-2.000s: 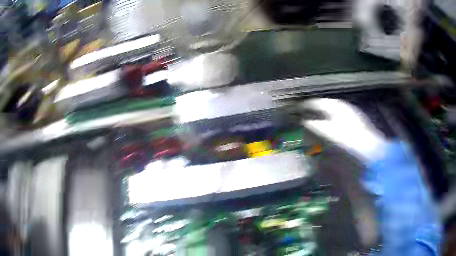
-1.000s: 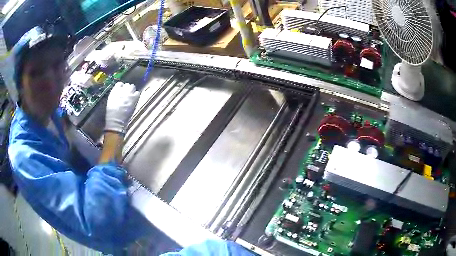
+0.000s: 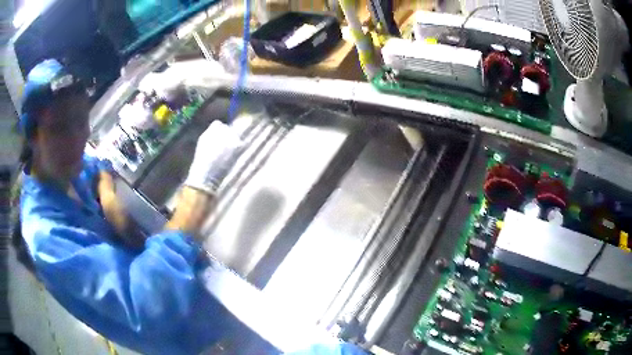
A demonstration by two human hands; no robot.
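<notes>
A large green power board (image 3: 509,305) lies in a dark carrier (image 3: 443,243) at the lower right, cut off by the picture's edge. A long silver heatsink (image 3: 547,244) with a thin dark loop across it stands on the board. Red-brown toroidal coils (image 3: 504,183) sit at its far end. Neither of my hands is in view. Only a bit of blue sleeve, probably mine, shows at the bottom edge (image 3: 326,349).
Another person (image 3: 104,256) in blue stands at left, a white-gloved hand (image 3: 213,156) over the metal conveyor bed (image 3: 312,236). A second board (image 3: 156,128) is beyond. Behind are a spare board (image 3: 478,104), black tray (image 3: 296,40), white fan (image 3: 585,111) and hanging blue cord (image 3: 242,62).
From a blurred close view of a board and a gloved hand, the view has swung to the conveyor and other person. Since one second ago, the scene has shifted rightward and slightly down.
</notes>
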